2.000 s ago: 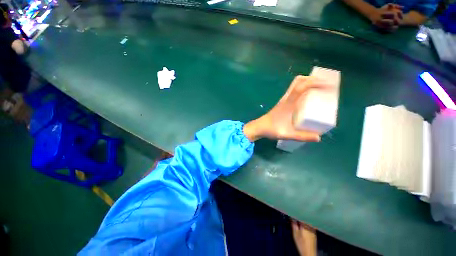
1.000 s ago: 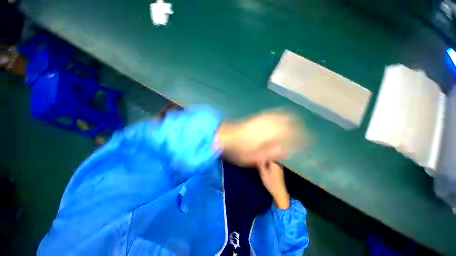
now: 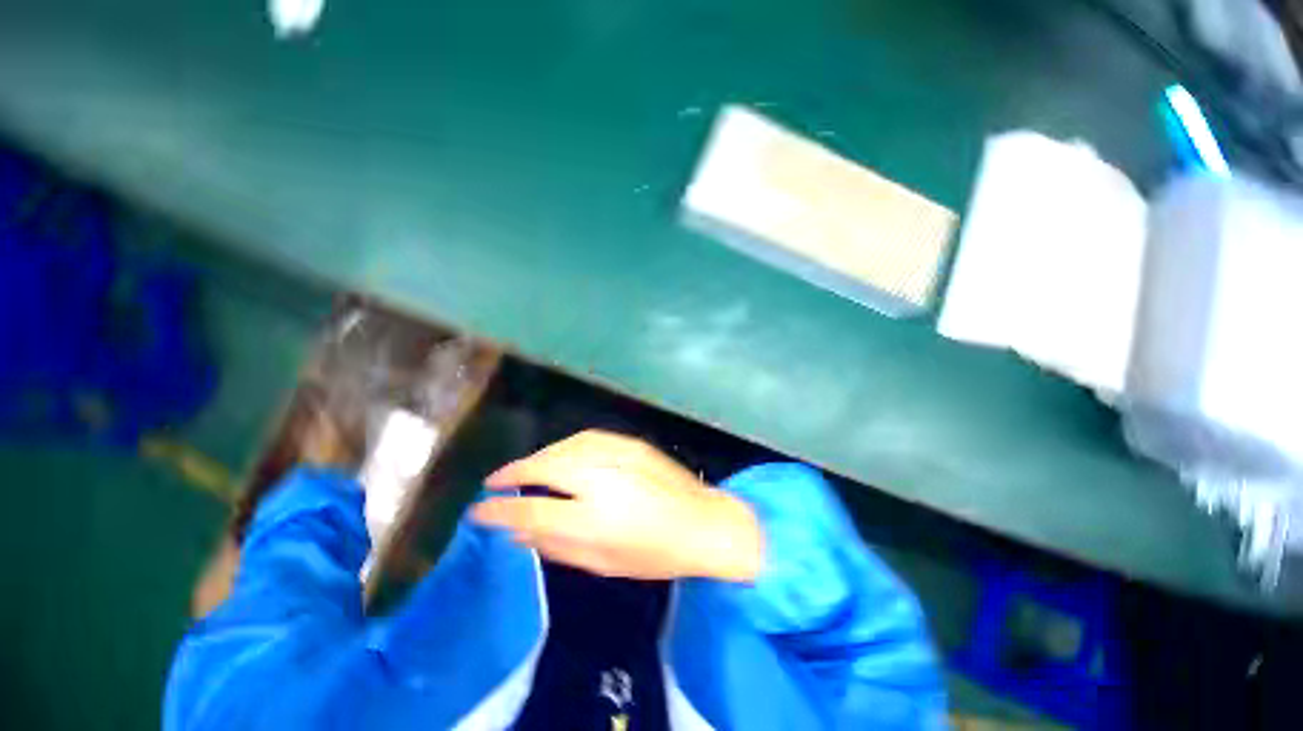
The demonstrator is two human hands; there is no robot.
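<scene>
A pale leaflet bundle [image 3: 822, 207] lies alone on the green table. A fanned row of white folded leaflets [image 3: 1043, 257] lies to its right. My left hand [image 3: 332, 440] is blurred and partly hidden inside an open brown carton [image 3: 465, 393] below the table edge, beside a white item [image 3: 397, 454]; whether it grips anything is unclear. The carton also holds shiny clear wrap. My right hand [image 3: 622, 503] is in front of my body below the table edge, fingers pointing left over my jacket, with nothing visible in it.
Frosted white sleeve bags [image 3: 1236, 314] lie right of the leaflets, with a lit blue-white light bar [image 3: 1195, 132] behind them. A white scrap [image 3: 296, 13] is at the top left. Blue stools [image 3: 107, 321] stand on the floor at left.
The view has tilted down. My left hand held the bundle two seconds ago; the bundle now lies released on the table. My left hand has moved down into the carton. My right hand has come up.
</scene>
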